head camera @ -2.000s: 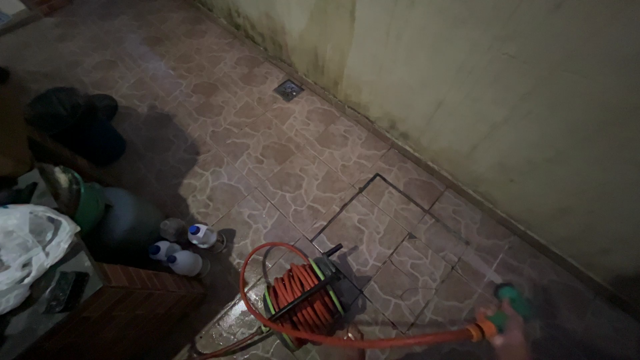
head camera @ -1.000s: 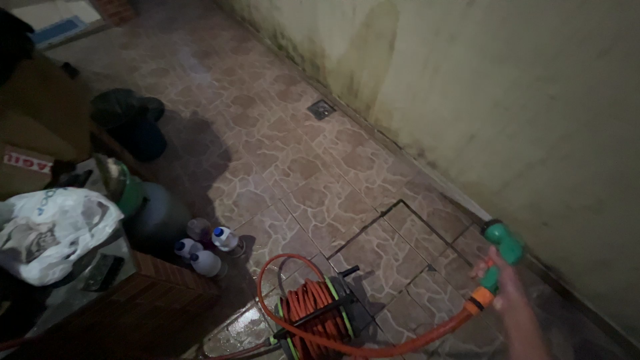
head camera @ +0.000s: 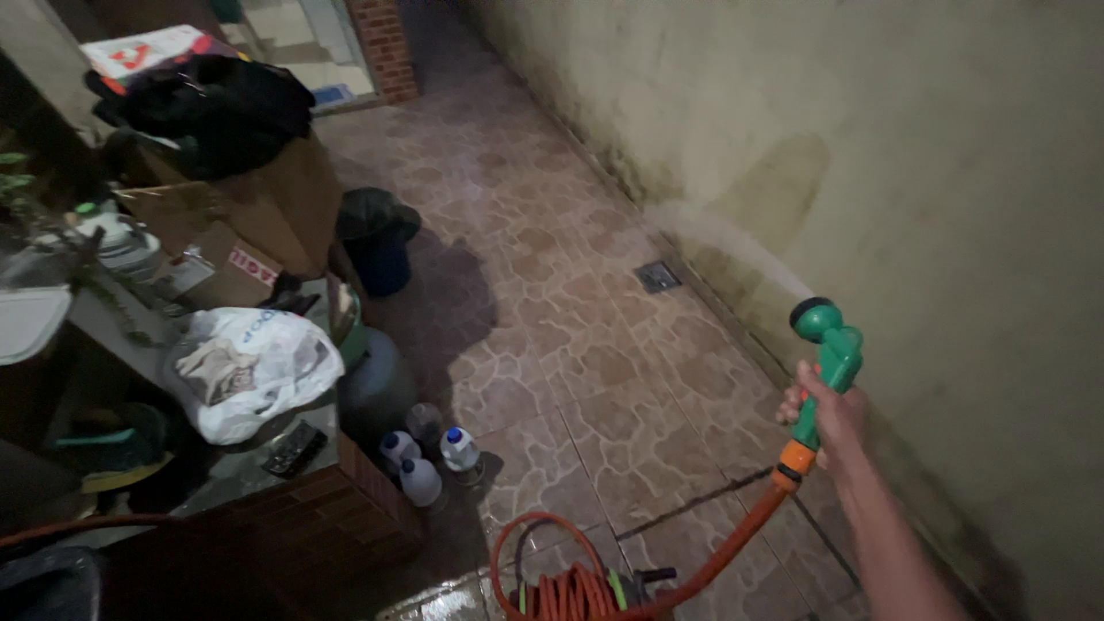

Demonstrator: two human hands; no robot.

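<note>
My right hand [head camera: 832, 410] grips the handle of a green hose spray nozzle [head camera: 832, 341] at the right. Water sprays from its round head toward the up-left, along the foot of the stained wall [head camera: 776, 185]. An orange connector [head camera: 793, 461] joins the nozzle to an orange garden hose [head camera: 724, 552], which curves down to a hose reel [head camera: 573, 595] at the bottom edge. The tiled floor [head camera: 595, 371] has a square metal drain cover [head camera: 657, 277] close to the wall. My left hand is not in the frame.
Several plastic bottles [head camera: 421, 481] stand by a brick-faced counter [head camera: 379, 492] at the left. On the counter lies a white plastic bag [head camera: 259, 371]. Behind are a gas cylinder [head camera: 377, 379], a dark bin [head camera: 379, 259] and a cardboard box [head camera: 285, 203]. A doorway opens at the upper left.
My right hand has raised the nozzle from low at the right, and the spray now shows against the wall base. The view has swung up and left, bringing in the doorway and boxes.
</note>
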